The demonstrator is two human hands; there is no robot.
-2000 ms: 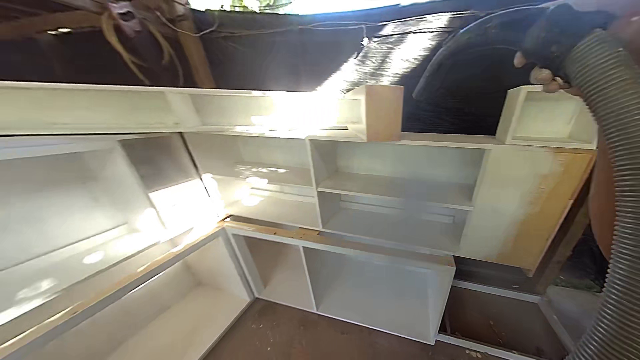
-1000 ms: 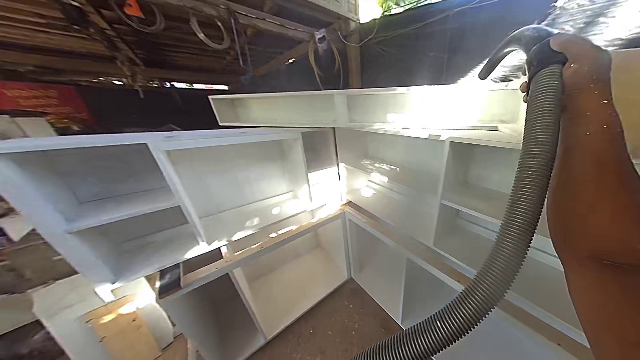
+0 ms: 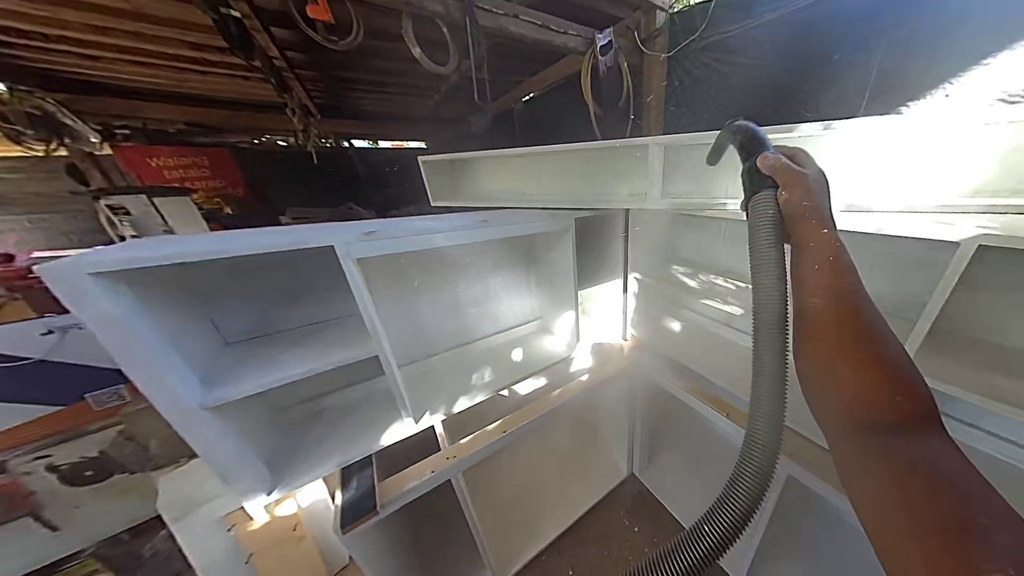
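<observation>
My right hand (image 3: 800, 188) grips the black handle end (image 3: 748, 152) of a ribbed grey hose (image 3: 768, 320), raised in front of the long narrow upper box (image 3: 544, 178). The curved tip points left and down. The hose hangs beside my forearm and curves out of view at the bottom. White-coated cabinet carcasses stand on both sides of a corner: an open left upper cabinet (image 3: 348, 264), lower cabinets (image 3: 552, 456) beneath it, and right-hand cabinets (image 3: 872, 256) partly behind my arm. Fine haze and specks hang in the air. My left hand is out of view.
Brown floor (image 3: 616, 520) shows between the lower cabinets. Loose boards (image 3: 280, 536) lean at the lower left. Coiled cables (image 3: 432, 44) hang from the roof timbers, and a red banner (image 3: 180, 172) with writing is at the left. Dark sheeting (image 3: 760, 64) covers the back.
The view has swung left from the right-hand cabinets to the corner and left cabinets. My right hand with the hose handle has come from the frame's top right edge further into view.
</observation>
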